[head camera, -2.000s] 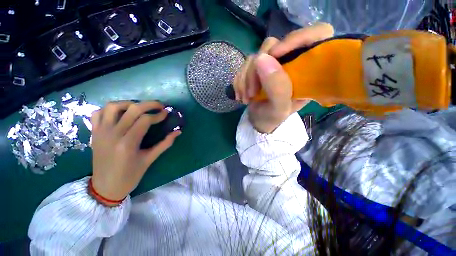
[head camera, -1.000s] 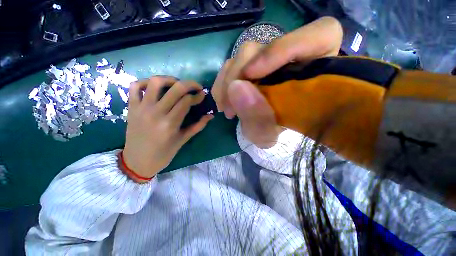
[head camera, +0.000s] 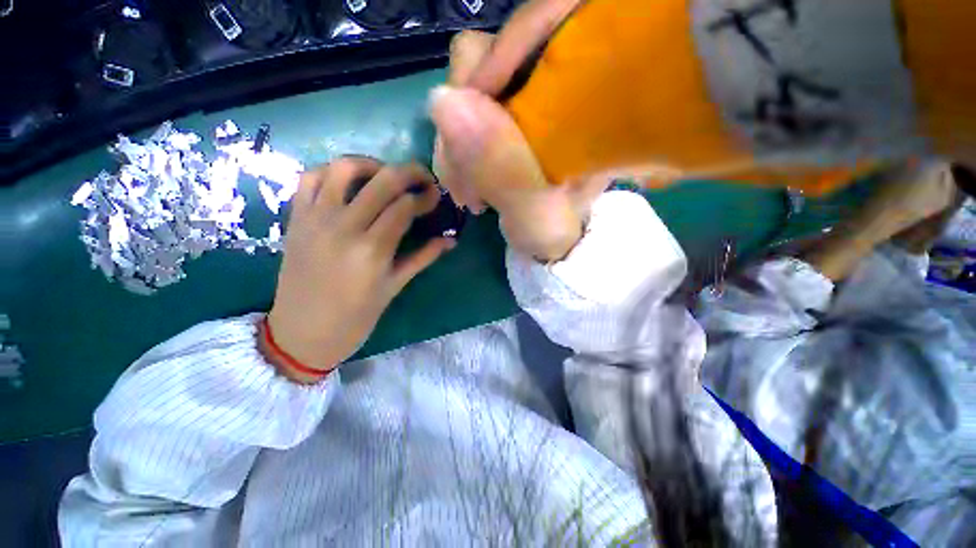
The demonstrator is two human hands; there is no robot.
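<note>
My right hand [head camera: 498,150] grips the orange electric screwdriver [head camera: 631,96], which has a grey tape label with black handwriting. Its nose is hidden behind my fingers. My left hand [head camera: 348,246], with a red band at the wrist, holds a small round black unit [head camera: 433,223] on the green mat. The unit is mostly covered by my fingers, and a small bright spot shows at its edge. My right fingertips are close above the unit. A heap of silvery-white slivers [head camera: 161,214] lies left of my left hand.
A black compartment tray [head camera: 268,66] with round units runs along the top left. A few greyish pieces [head camera: 9,353] lie at the far left edge. At the right are another person's hand [head camera: 894,219] and pale striped sleeve [head camera: 856,353]. A blue strip [head camera: 781,455] crosses the lower right.
The screwdriver and my right hand moved left from over the round screw plate to the unit, and the handle swung upward. The screw plate is now out of sight. Another person's hand has appeared at right.
</note>
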